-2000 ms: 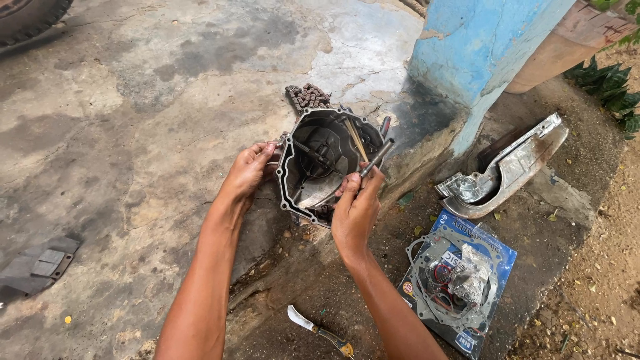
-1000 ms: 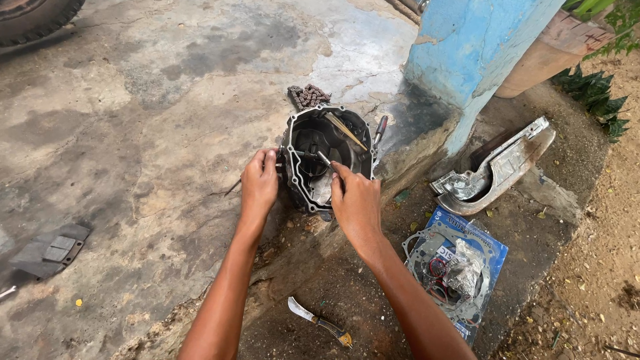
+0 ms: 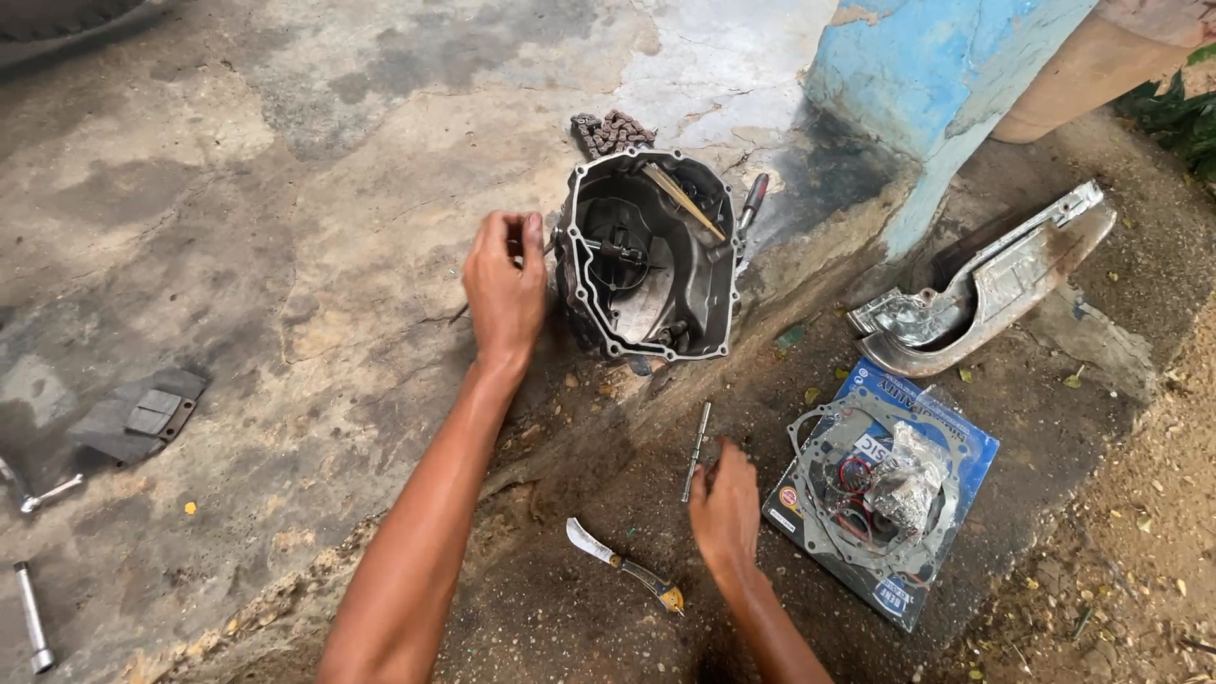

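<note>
An engine side cover casting (image 3: 665, 347), hollow side up, rests on the ground at centre. Inside it are a small shaft-and-fork mechanism (image 3: 617, 250) and a bundle of thin sticks (image 3: 684, 201). My left hand (image 3: 503, 285) is at the casting's left edge, its fingers curled around a thin metal rod (image 3: 459, 313), mostly hidden. My right hand (image 3: 727, 513) is low over the ground, its thumb beside a short stepped metal shaft (image 3: 701, 432); whether they touch is unclear. A hooked folding knife (image 3: 646, 578) lies to its left.
A drive chain (image 3: 613, 133) and a red-and-black handled tool (image 3: 753, 204) lie by the casting. To the right are a metal cover (image 3: 1026, 271) and gaskets (image 3: 807, 499) on a blue package (image 3: 978, 456). A blue pillar (image 3: 883, 85) rises behind. Tools (image 3: 35, 617) lie far left.
My right hand has moved from the casting down to the ground at the right. The shaft it held over the casting earlier now lies beside its thumb. My left hand stays at the casting's left edge.
</note>
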